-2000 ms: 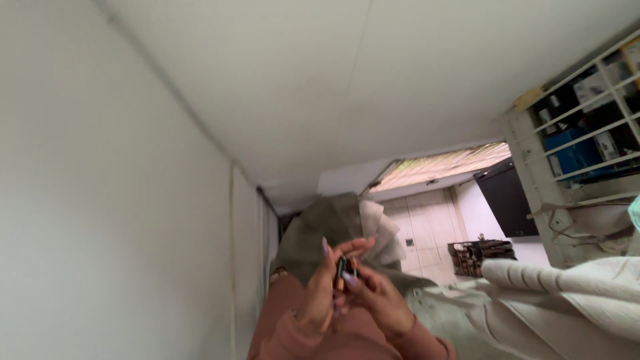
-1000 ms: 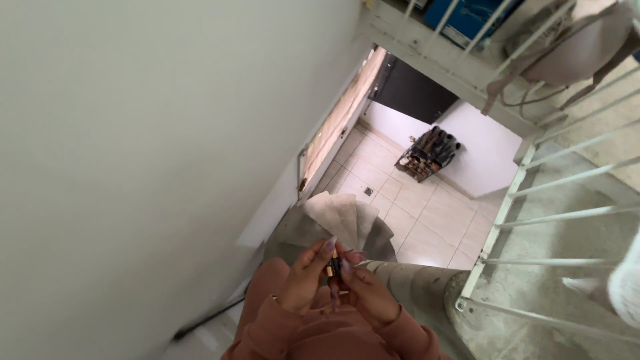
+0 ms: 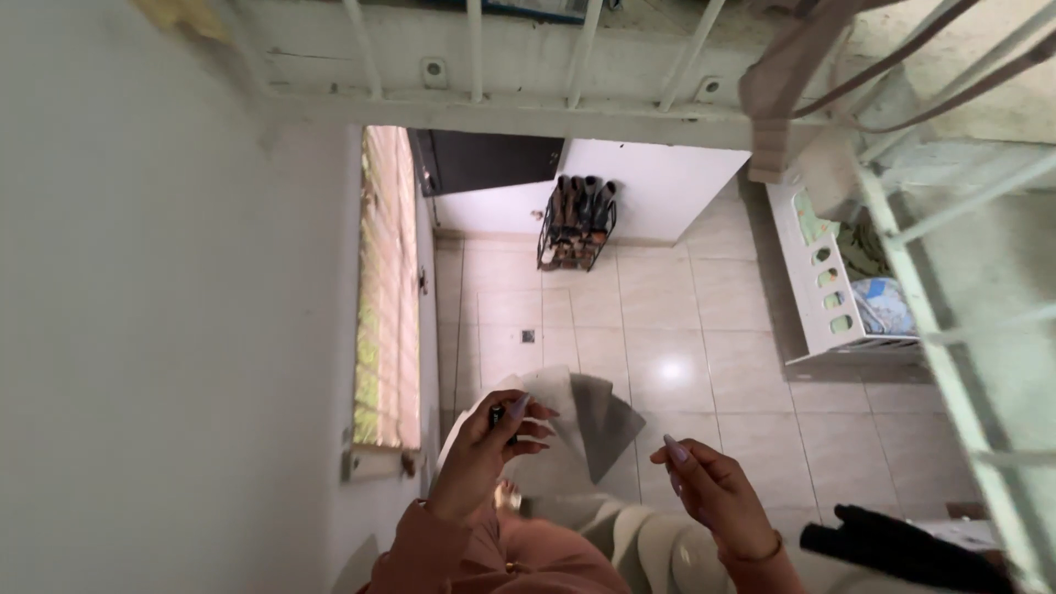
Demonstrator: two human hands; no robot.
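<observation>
My left hand is at the lower middle, its fingers curled around a small dark cylindrical object, perhaps a battery. Most of that object is hidden by the fingers. To the right and well apart from it, my right hand is raised with thumb and forefinger close together. Whether something small sits between those fingertips cannot be told. Below both hands are the spiral stair treads and the tiled floor.
A spiral staircase winds down below me. A shoe rack stands by the far wall, near a dark panel. White metal railings run along the right and top. A strapped bag hangs upper right; a white bed frame stands below.
My hands were together around small objects; now they are apart, the left keeping a dark one. The view has swung toward the floor below, and the stairs have turned.
</observation>
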